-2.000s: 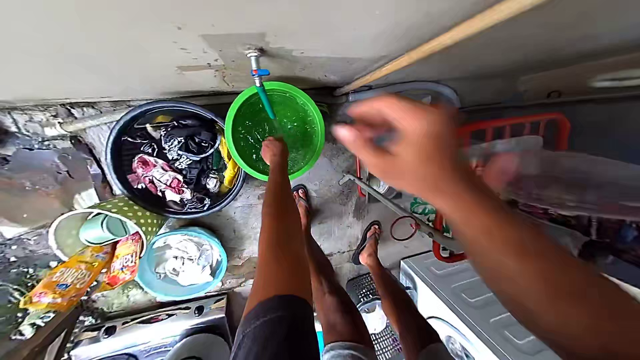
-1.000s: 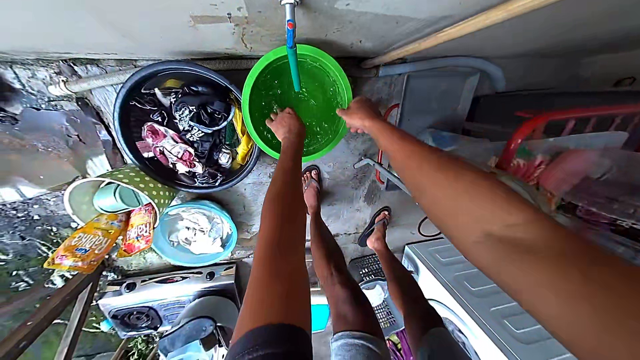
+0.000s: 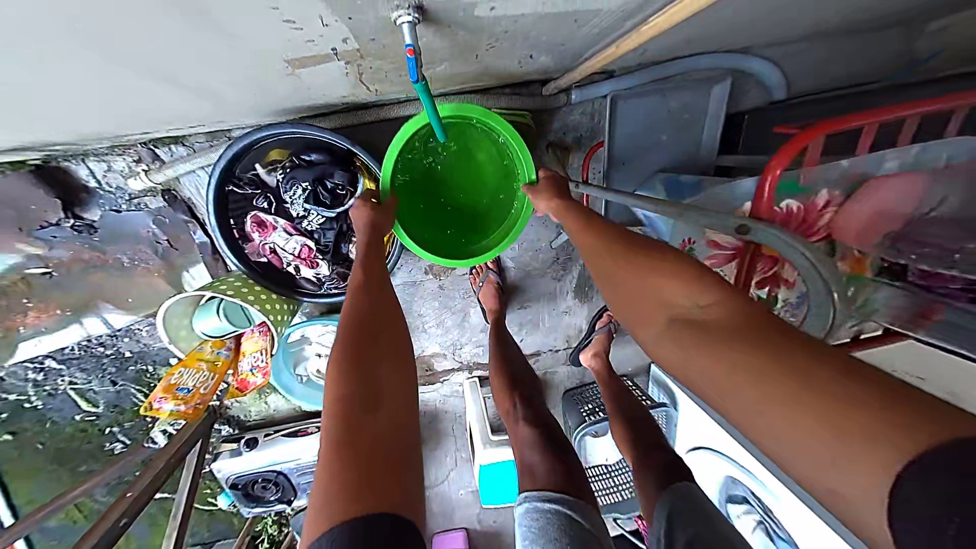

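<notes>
A round green plastic basin [image 3: 457, 252] holds water beneath a wall tap [image 3: 412, 62] with a short green hose [image 3: 431, 114], whose end is over the water. My left hand [image 3: 373, 214] grips the basin's left rim, and my right hand [image 3: 547, 193] grips its right rim. Just left of it stands a dark round tub [image 3: 221, 236] with wet dark clothes and a pink-and-white cloth [image 3: 286, 244] in it. My left hand and forearm cover part of that tub's right side.
Lower left are a light blue basin [image 3: 286, 381] with white cloth, a dotted green bucket [image 3: 263, 293], detergent pouches [image 3: 191, 379] and a gas stove [image 3: 267, 473]. A washing machine [image 3: 743, 488], grey basket [image 3: 610, 480] and red metal frame [image 3: 793, 152] stand right. Sandalled feet are below the basin.
My left hand has moved from over the green basin's inside to its left rim. My right hand, raised in the air two seconds ago, came to the right rim and stays there.
</notes>
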